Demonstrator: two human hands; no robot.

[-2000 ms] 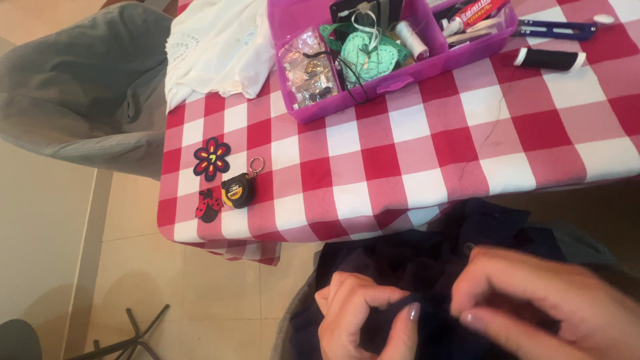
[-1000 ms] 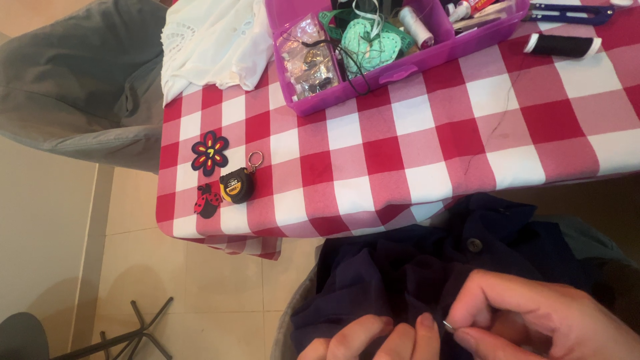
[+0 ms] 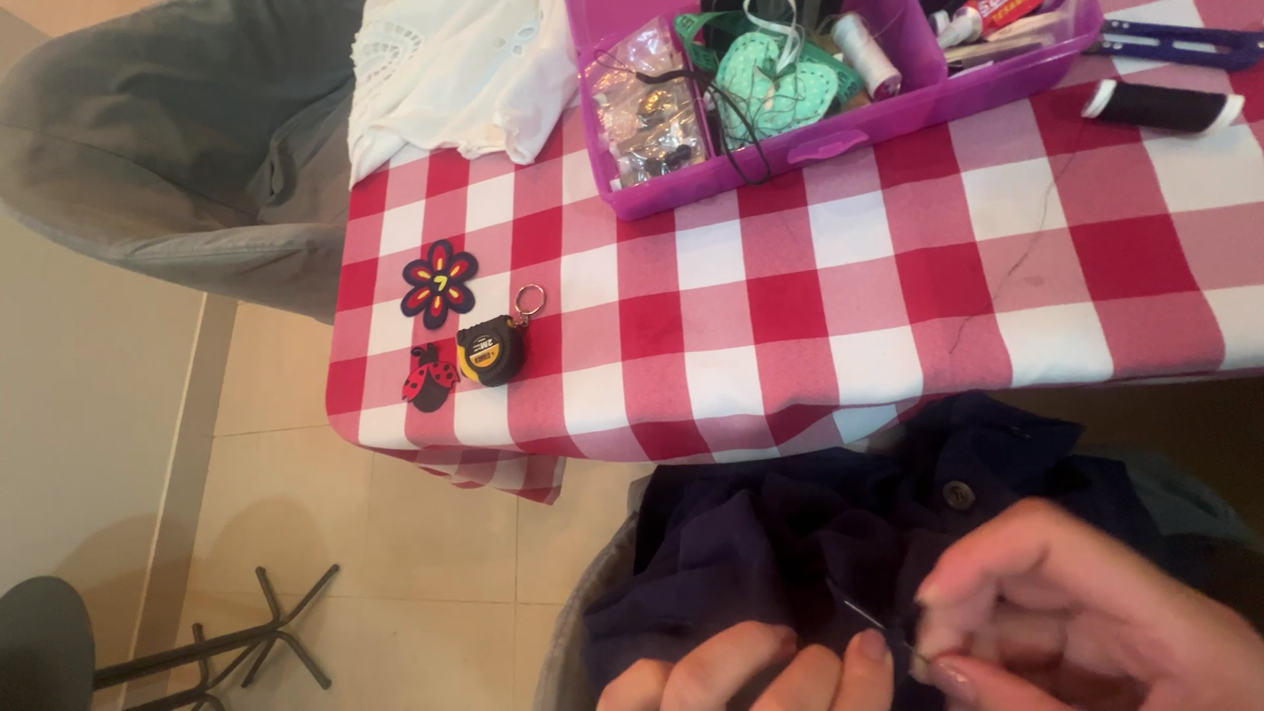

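Observation:
A dark navy garment (image 3: 750, 553) with a button (image 3: 958, 495) lies bunched below the table edge. My left hand (image 3: 760, 671), at the bottom of the view, has its fingers curled on the cloth. Just right of it, my right hand (image 3: 1076, 612) pinches a thin sewing needle (image 3: 865, 614) between thumb and forefinger; its bright shaft points up and left over the fabric. Part of the needle is hidden by the dark cloth and fingers. A spool of black thread (image 3: 1163, 107) lies on the table at the upper right, with a fine dark thread trailing over the cloth.
A purple sewing box (image 3: 731, 188) holds bagged buttons, a green measuring tape and white thread. Blue-handled scissors (image 3: 1175, 43) lie right of it. On the checked tablecloth (image 3: 790, 306) are a flower patch (image 3: 438, 283), ladybug patch (image 3: 430, 381) and tape measure (image 3: 491, 351). White fabric (image 3: 454, 74) lies near a grey chair (image 3: 178, 138).
My left hand has moved down and lies flatter on the garment than two seconds ago. My right hand has shifted, and the needle's shaft now shows more plainly between the hands.

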